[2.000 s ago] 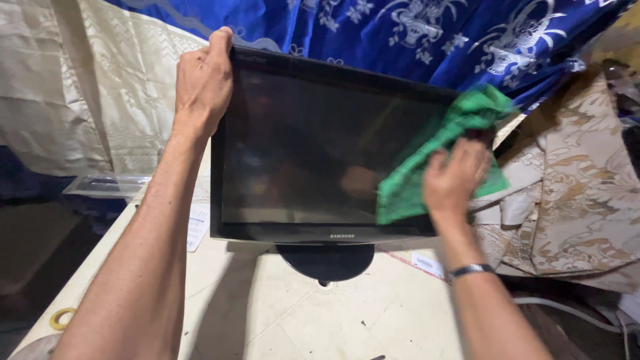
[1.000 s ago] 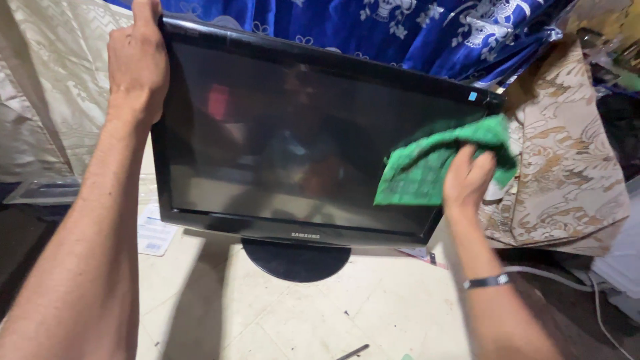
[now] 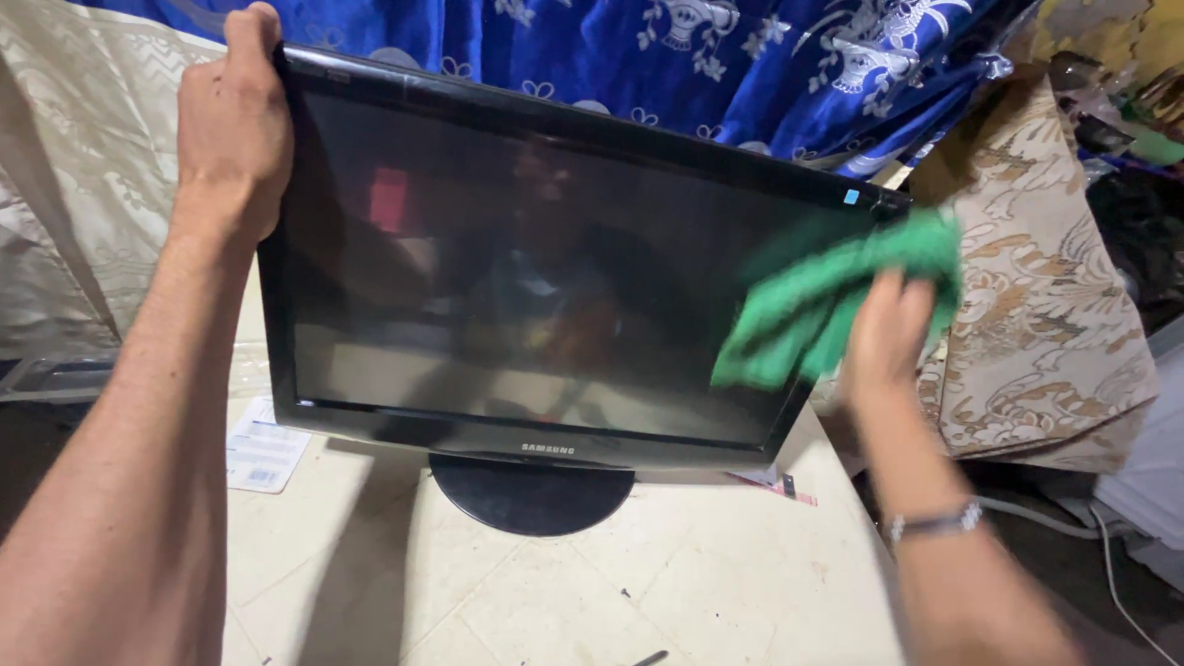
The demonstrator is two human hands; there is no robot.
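Note:
A black Samsung monitor stands tilted on its round black base on a pale table. My left hand grips its upper left edge, the fingertips over the top corner and partly hidden behind the frame. At the right side of the screen, my right hand holds a green cloth against the screen and the right bezel; both are blurred. A small blue sticker sits on the bezel near the upper right corner. Dim reflections show in the dark screen.
The pale tabletop has small dark specks and a thin dark object at the near edge. A printed card lies left of the base. Behind hangs a blue curtain; patterned fabric is at the right, above white cables.
The green cloth stays in my right hand at the screen's right side; its folds have changed shape. My left hand keeps its hold on the upper left edge. The view has shifted somewhat.

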